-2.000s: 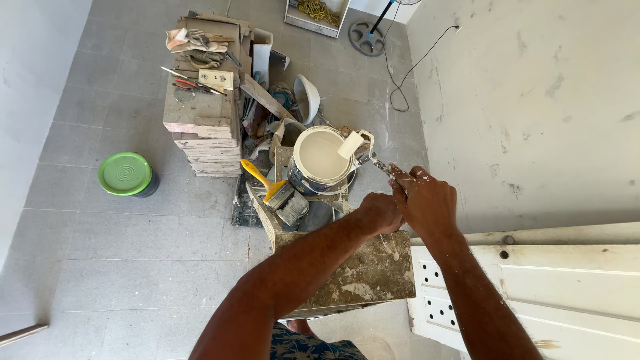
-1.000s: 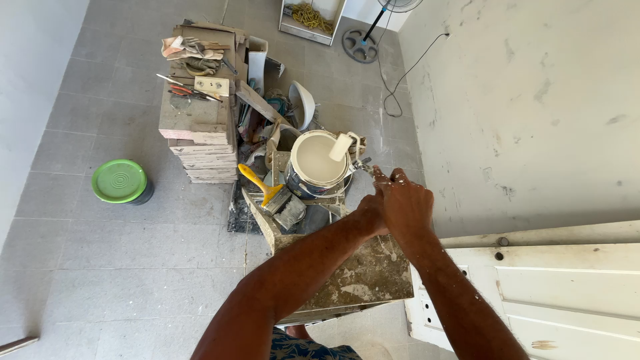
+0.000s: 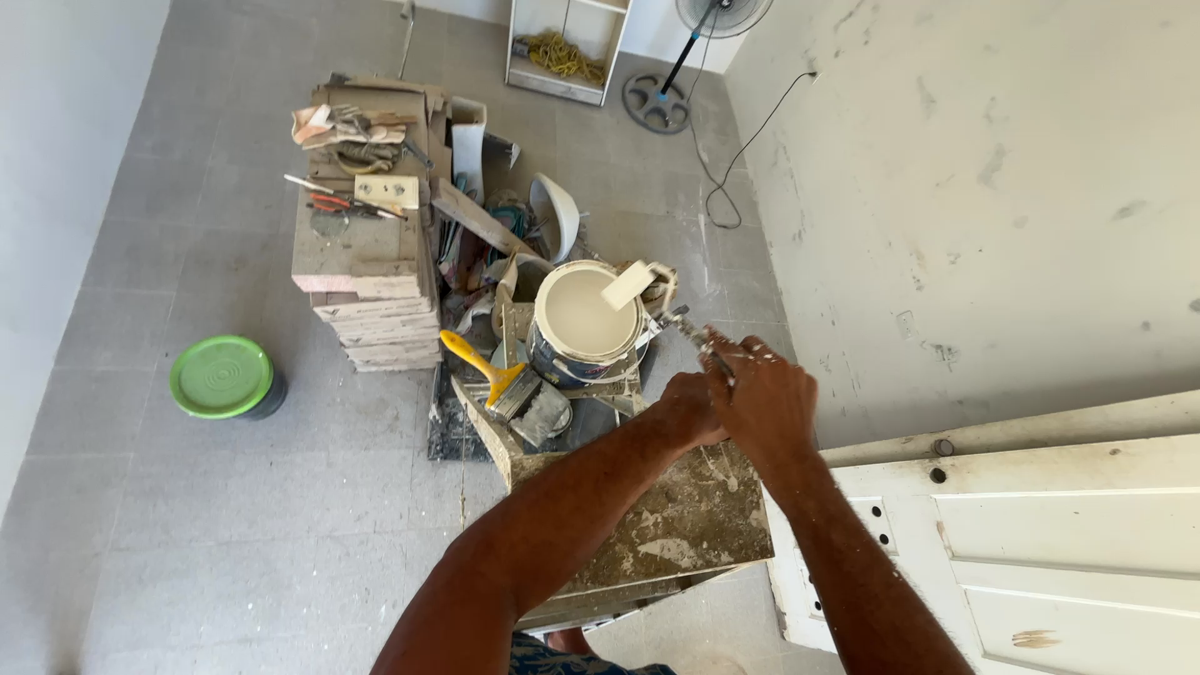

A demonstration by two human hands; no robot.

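My right hand (image 3: 764, 389) is closed around the paint-spotted handle of a small paint roller (image 3: 630, 284). The roller's cream-coated sleeve lies over the right rim of an open paint bucket (image 3: 589, 314) holding cream paint. Against the right hand rests my left hand (image 3: 696, 409), its fingers curled near the handle's lower end; whether it grips the handle is hidden. Left of the bucket lies a wide brush with a yellow handle (image 3: 480, 364) and pale, coated bristles. A paint-stained wooden board (image 3: 670, 525) is below my forearms.
Stacked boxes (image 3: 366, 258) with gloves and pliers on top stand at the left. A green-lidded bucket (image 3: 222, 377) is on the tiled floor. White door panels (image 3: 1059, 525) lean at the right, near a marked wall. A pedestal fan (image 3: 656, 103) and open shelf (image 3: 565, 84) are farther back.
The roller's sleeve has shifted slightly relative to the bucket's right rim. Both hands remain together by the handle.
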